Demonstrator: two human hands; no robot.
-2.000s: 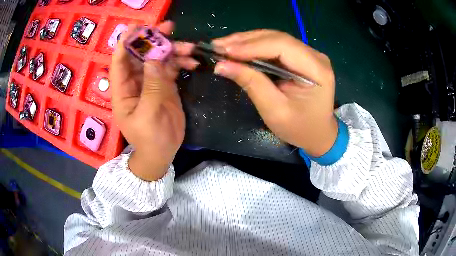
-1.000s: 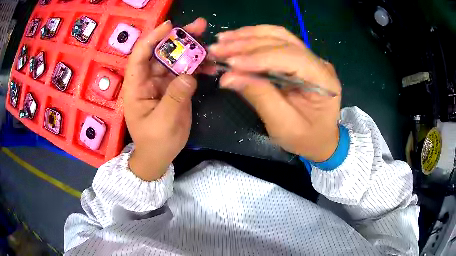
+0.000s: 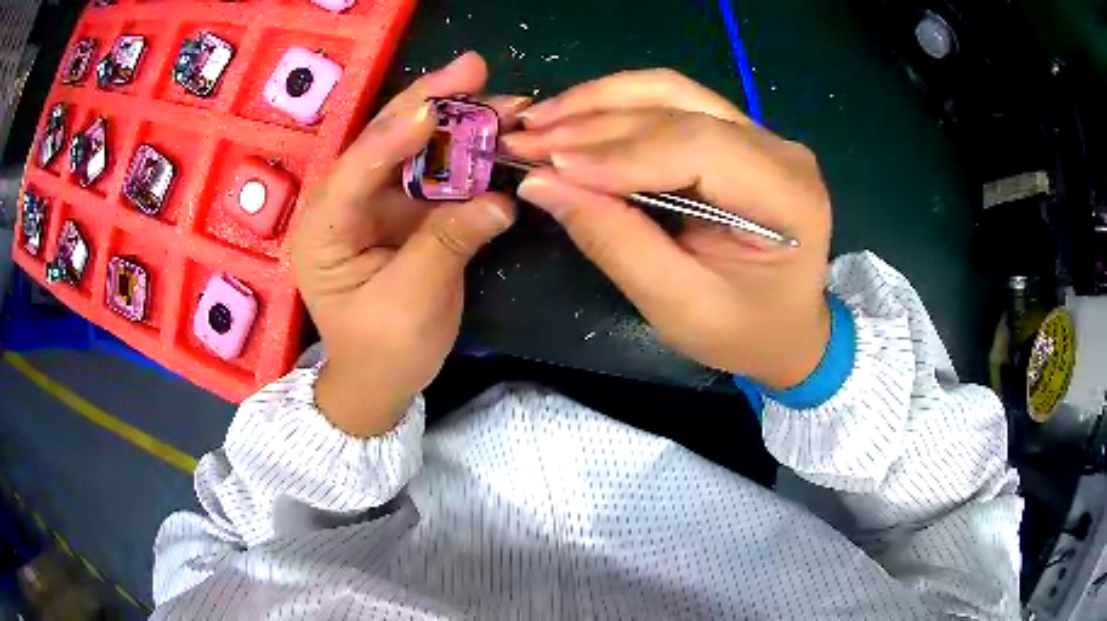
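Observation:
My left hand [image 3: 391,261] holds an open pink housing [image 3: 471,155] between thumb and fingers, its open side facing up and right. A small amber and dark patch shows inside the housing. My right hand [image 3: 710,218] holds slim silver tweezers [image 3: 716,216]. Their tips reach into or touch the inside of the housing; which one I cannot tell. My right fingertips are close beside the housing's right side and hide part of the tweezers.
A red-orange tray [image 3: 182,224] at left has pockets with closed pink housings [image 3: 226,318] and dark, silvery partly assembled units [image 3: 148,178]. One pocket shows a pale disc [image 3: 253,197]. A dark green mat [image 3: 583,285] bears pale scraps. Dark equipment and a yellow roll [image 3: 1050,364] are at right.
The housing came away from the tray to the right and is now turned and tilted differently. The tweezers' tips are now at it. A tray pocket with a closed housing was uncovered.

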